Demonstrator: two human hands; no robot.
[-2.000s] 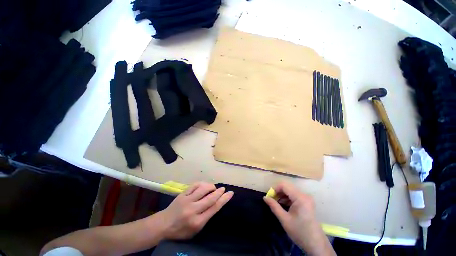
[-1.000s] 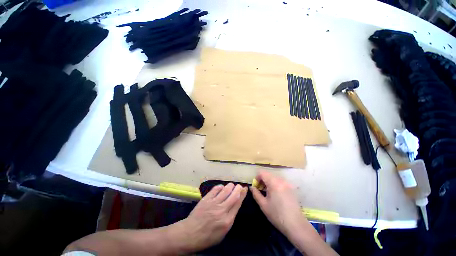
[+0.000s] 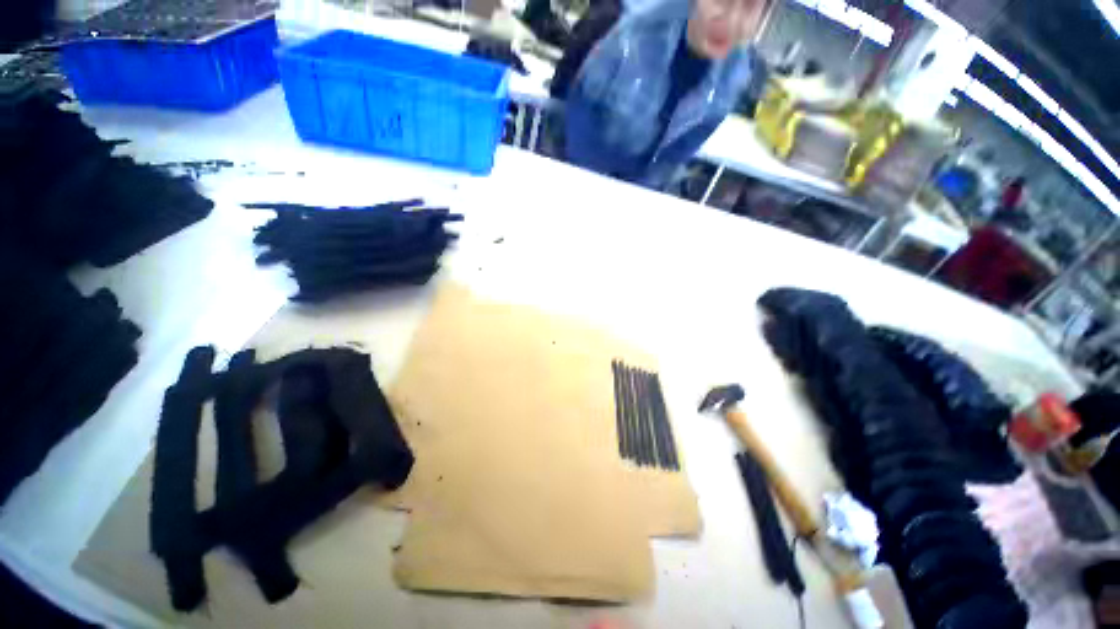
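Neither of my hands can be made out in the head view now; only a small blurred pinkish spot shows at the bottom edge. Nearest in front of me, a black cut fabric panel (image 3: 252, 492) with openings and strap-like ends lies flat at the left. A brown cardboard sheet (image 3: 516, 479) lies beside it, with a row of thin black strips (image 3: 645, 415) on its right part. A hammer (image 3: 774, 473) lies to the right, next to slim dark rods (image 3: 768, 522). The glue bottle (image 3: 865, 605) is cut off by the bottom edge.
Black pieces (image 3: 62, 356) are piled at left, with a strap bundle (image 3: 356, 250) behind the cardboard. Long ridged black rows (image 3: 909, 467) and crumpled tissue (image 3: 850, 522) lie right. Blue crates (image 3: 393, 105) and a person in blue (image 3: 651, 92) are at the far side.
The view has tilted up, so the crates and person now show. My hands and the black piece they held at the table edge have left the picture. The table items look unmoved.
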